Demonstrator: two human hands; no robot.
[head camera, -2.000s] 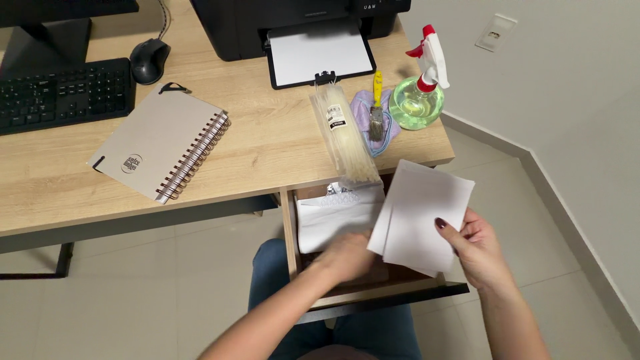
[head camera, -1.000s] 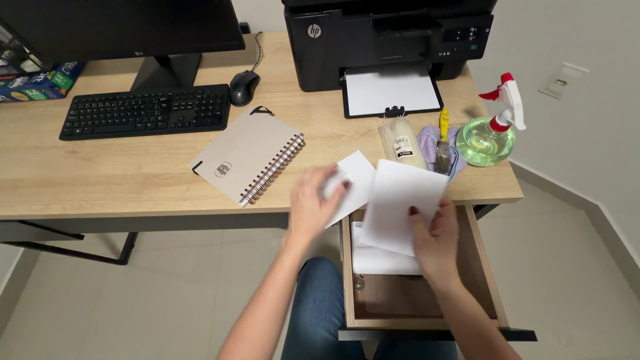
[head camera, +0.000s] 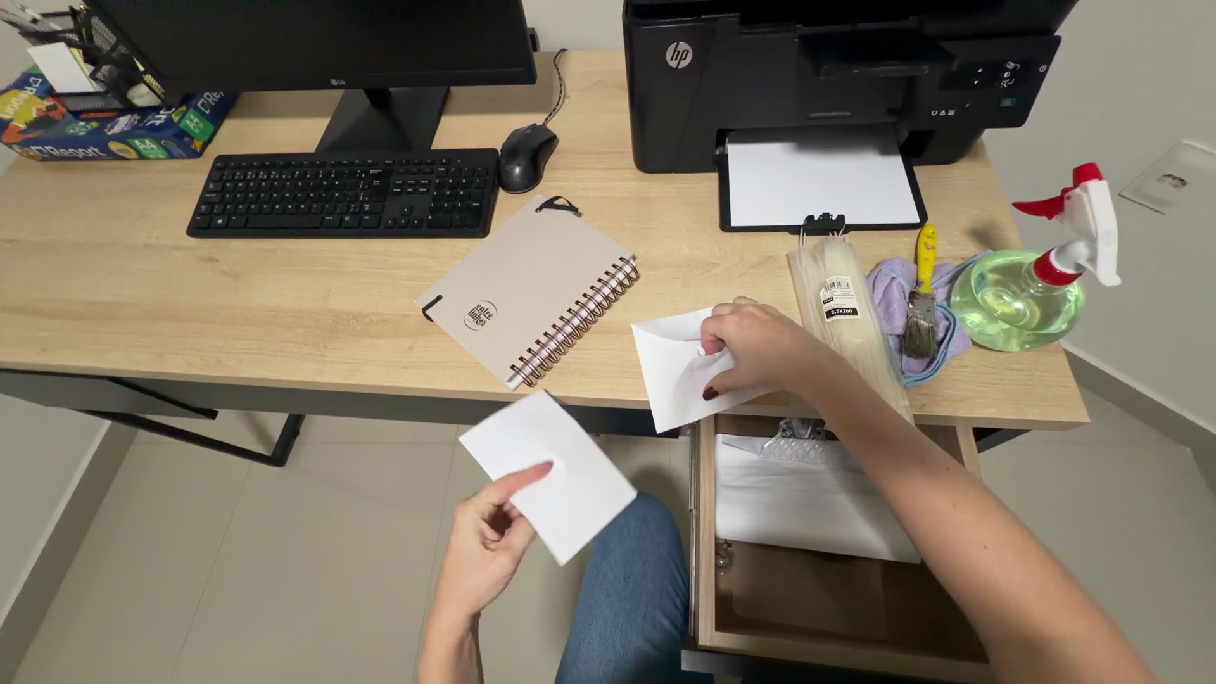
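My left hand holds a small white sheet or envelope between thumb and fingers, in front of the desk edge. My right hand grips a white paper piece, perhaps an envelope, over the desk's front edge. Below my right arm the drawer stands open, with white papers and a clear clip inside. A spiral notebook lies to the left of the right-hand paper. Just right of my right hand is a bag of cable ties.
A paintbrush lies on a purple cloth beside a spray bottle. Behind are a printer with paper in its tray, a mouse, a keyboard and a monitor. Pen holders stand far left.
The papers, close together between my hands a second ago, are now apart, one in each hand. My left hand has moved down in front of the desk; my right hand is now over its edge.
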